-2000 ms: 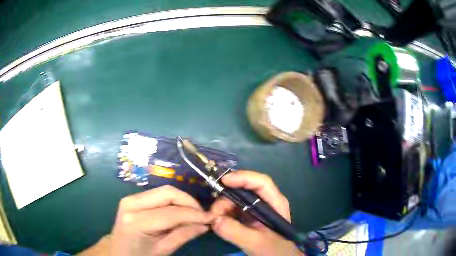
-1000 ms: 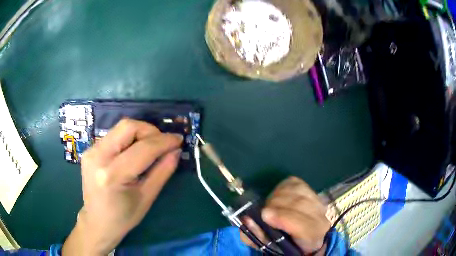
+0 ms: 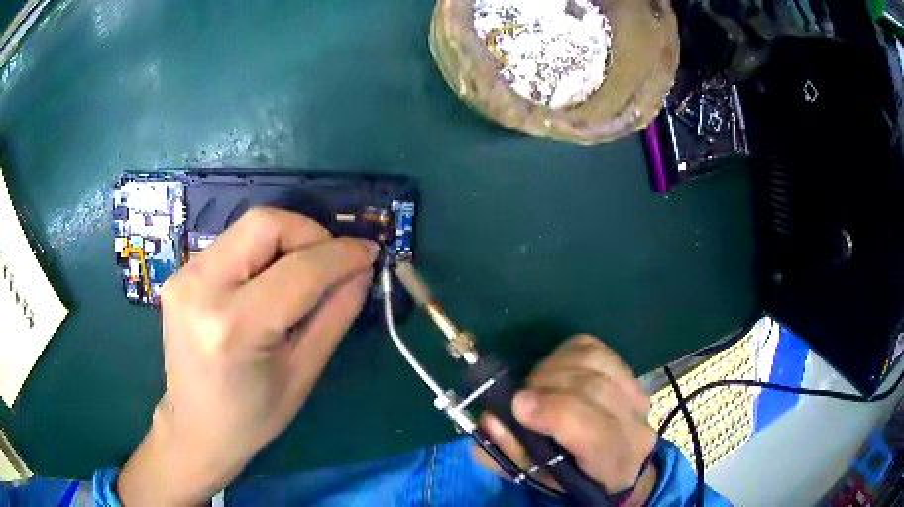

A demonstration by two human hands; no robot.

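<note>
An open phone assembly [image 3: 287, 188] lies on the green mat, main board at its left end, small blue sub-board [image 3: 402, 226] at its right end. My left hand [image 3: 263, 317] reaches over it, thumb and fingertips pinched at the sub-board; the small thing between them is hidden. My right hand [image 3: 585, 411] grips the black handle of the soldering iron [image 3: 433, 315]. The iron's tip and the thin curved feed tube meet at the sub-board's lower edge, close beside my left fingertips.
A brown bowl [image 3: 454, 64] with whitish scraps stands at the top. A purple stick [image 3: 657, 156] and a small tray of shiny slivers [image 3: 706, 129] lie right of it. A black box [image 3: 828, 218] stands at right, with a black cable below. A cream sheet [image 3: 25, 307] lies at far left.
Since a second ago my left fingertips have moved slightly right to the iron's tip. Earlier both hands were together in front of the phone; now they are apart, working at its right end.
</note>
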